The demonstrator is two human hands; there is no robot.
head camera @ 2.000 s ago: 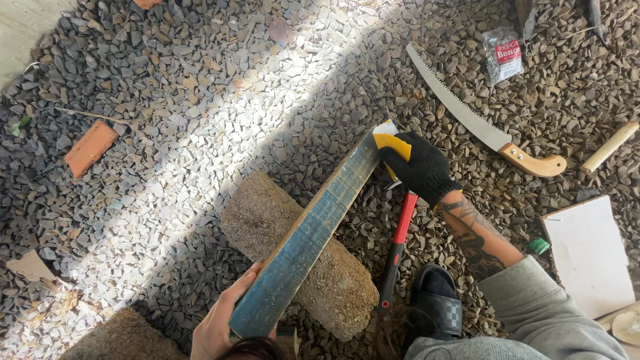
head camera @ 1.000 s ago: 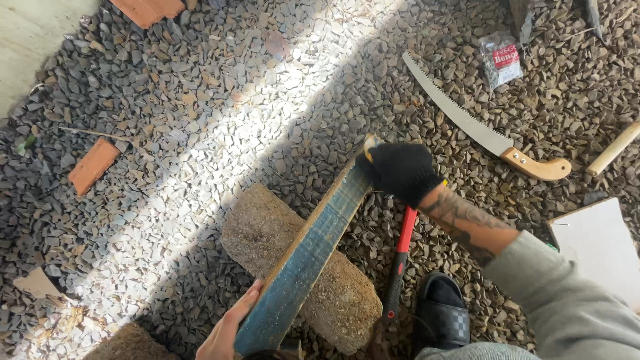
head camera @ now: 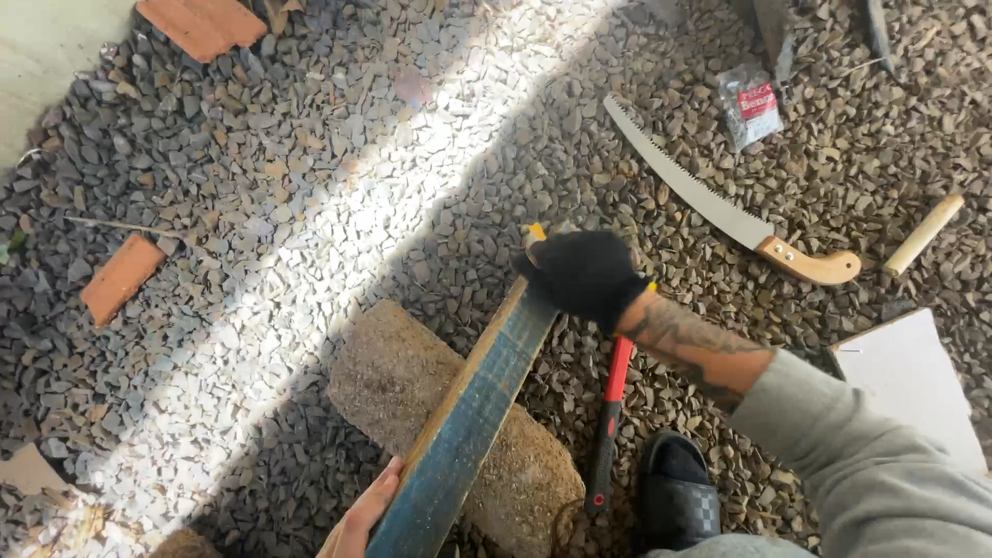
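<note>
A long wooden board with a worn blue face lies slanted across a rough, rounded block of stone or concrete. My bare left hand holds the board's left edge at the bottom of the view, its fingertips on the side. At the board's far end is my right hand in a black glove, closed around a yellow object. Only small yellow parts show beside the glove, and its kind cannot be told. The glove hides the board's end. Just below my right wrist lies a tool with a red and black handle, its head hidden.
Gravel covers the ground. A curved pruning saw lies at upper right, near a small plastic packet and a short wooden rod. A white panel is at right. Broken brick pieces lie left. My sandalled foot is below.
My gloved right hand has moved down and left along with the board's far end. Much of the yellow object showed two seconds ago; now the glove covers most of it. My left hand still holds the board.
</note>
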